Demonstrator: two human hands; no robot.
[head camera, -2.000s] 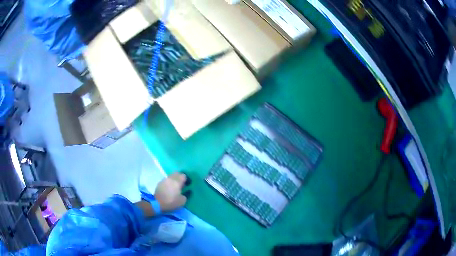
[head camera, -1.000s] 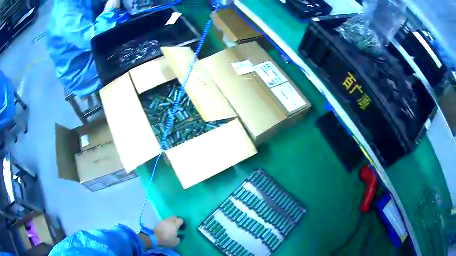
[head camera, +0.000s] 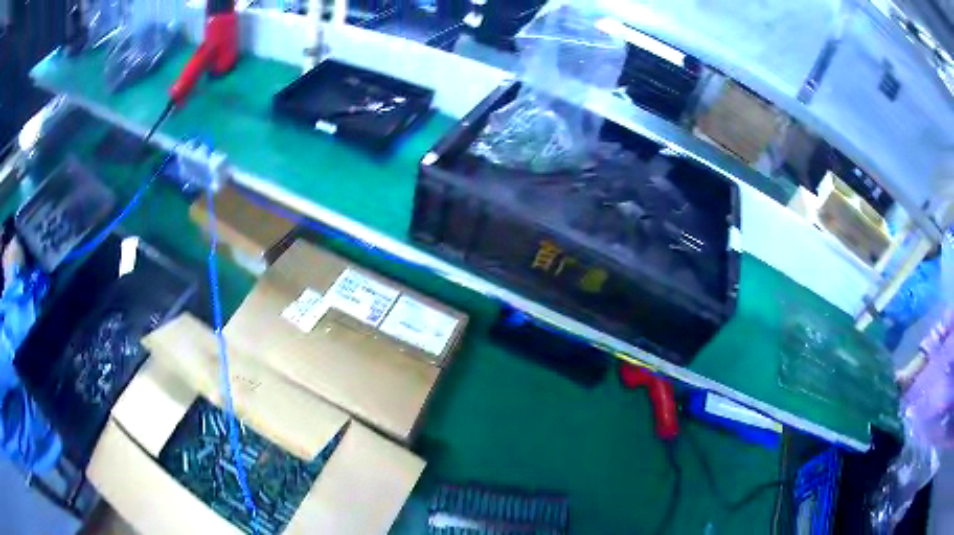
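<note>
Neither of my hands is in the picture. The metal tray (head camera: 497, 526) with a row of narrow dark green modules shows at the bottom edge, mostly cut off. The open cardboard box (head camera: 361, 483), heaped with loose green modules (head camera: 235, 465), stands at the lower left. A coiled blue cord (head camera: 222, 355) hangs in front of it. The red heat gun (head camera: 657, 399) lies on the bench below the shelf edge, its dark cord running down.
A large black bin (head camera: 492, 232) with dark parts and a clear bag stands on the raised shelf, beside a black tray (head camera: 350, 99). A closed cardboard box (head camera: 403, 381) stands behind the open one. Another red heat gun (head camera: 209, 57) is at upper left. People's blue sleeves show at both sides.
The view has swung up and to the right. My left hand has gone out of the picture, and the metal tray is now mostly cut off. The shelf shows more fully.
</note>
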